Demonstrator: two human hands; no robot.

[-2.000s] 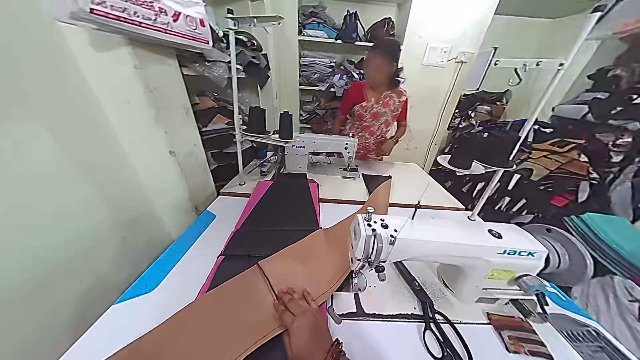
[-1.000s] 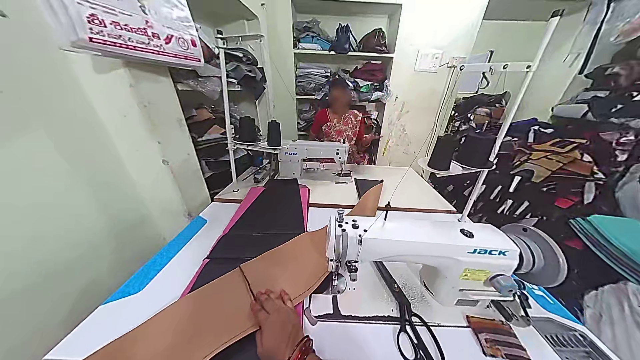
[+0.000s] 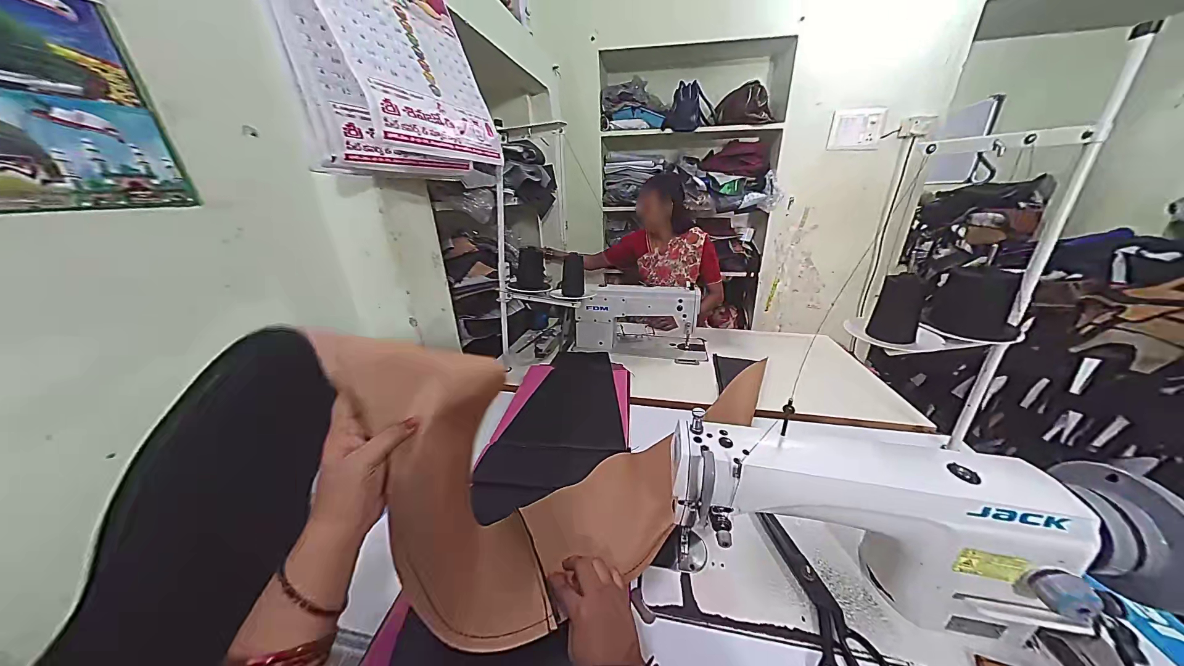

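A long tan panel with a black backing (image 3: 444, 499) runs up to the needle area of a white Jack sewing machine (image 3: 888, 509). My left hand (image 3: 356, 462) grips its raised far-left part, the black side facing left. My right hand (image 3: 597, 601) rests with curled fingers on the panel's lower edge, beside a dark cross seam and left of the presser foot (image 3: 689, 552). Whether it pinches the material is unclear. Black cloth pieces (image 3: 564, 416) over pink ones lie behind the panel. Large black-handled scissors (image 3: 814, 583) lie under the machine arm.
A person (image 3: 675, 250) sits behind a second white sewing machine (image 3: 638, 314) on the table beyond, one arm reaching toward black thread cones (image 3: 550, 271). More cones (image 3: 943, 305) stand on a thread stand at right. Piled dark material (image 3: 1008, 388) fills the right background.
My left hand has come into view, and the panel's left part, flat on the table before, is now lifted and folded over. The person behind has stretched out an arm. The view has swung left.
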